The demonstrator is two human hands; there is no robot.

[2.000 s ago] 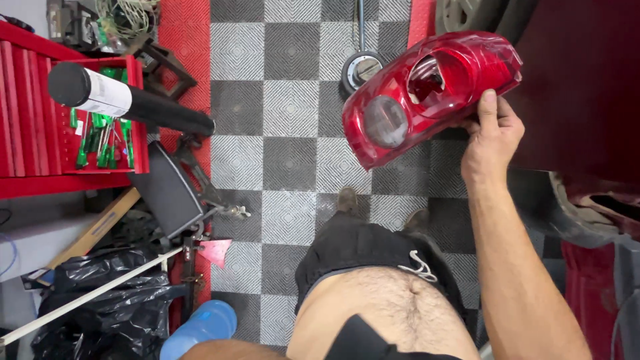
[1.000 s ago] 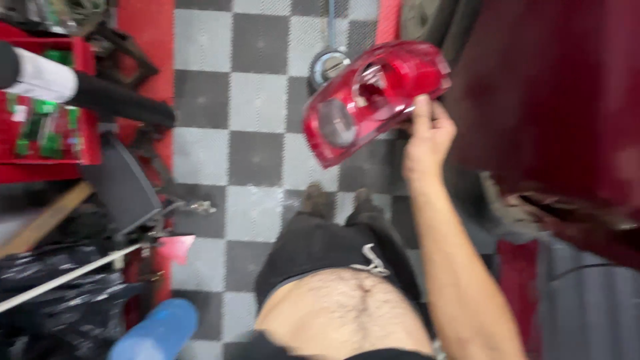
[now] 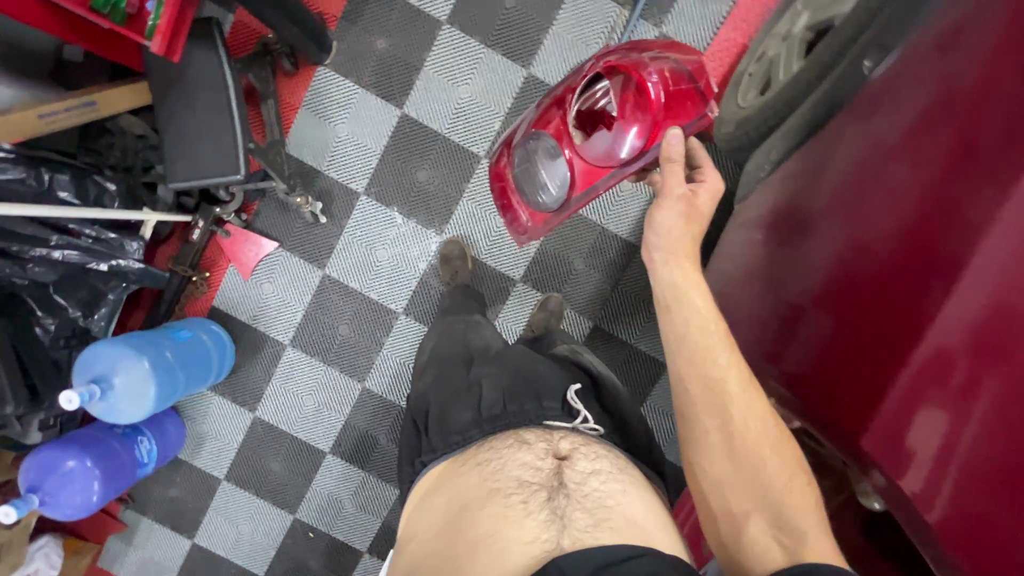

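My right hand [image 3: 684, 196] grips the lower right edge of a red car tail light [image 3: 632, 120], thumb on top and fingers underneath. The light is held in the air, tilted up to the right, over the checkered floor. Its lens has a clear round section at the lower left and a larger round section with a jagged dark hole. The dark red car body [image 3: 864, 264] is right of my hand and forearm. My left hand is out of view.
A car wheel [image 3: 788, 68] stands at the upper right. Two blue water jugs [image 3: 160, 368] lie at the lower left. Black plastic bags [image 3: 72, 232], a black padded seat [image 3: 196, 108], a metal stand [image 3: 268, 104] and a red tool drawer [image 3: 172, 36] line the left side.
The view has turned and shifted, bringing two water jugs fully into sight at the lower left. The tail light stays held in my right hand.
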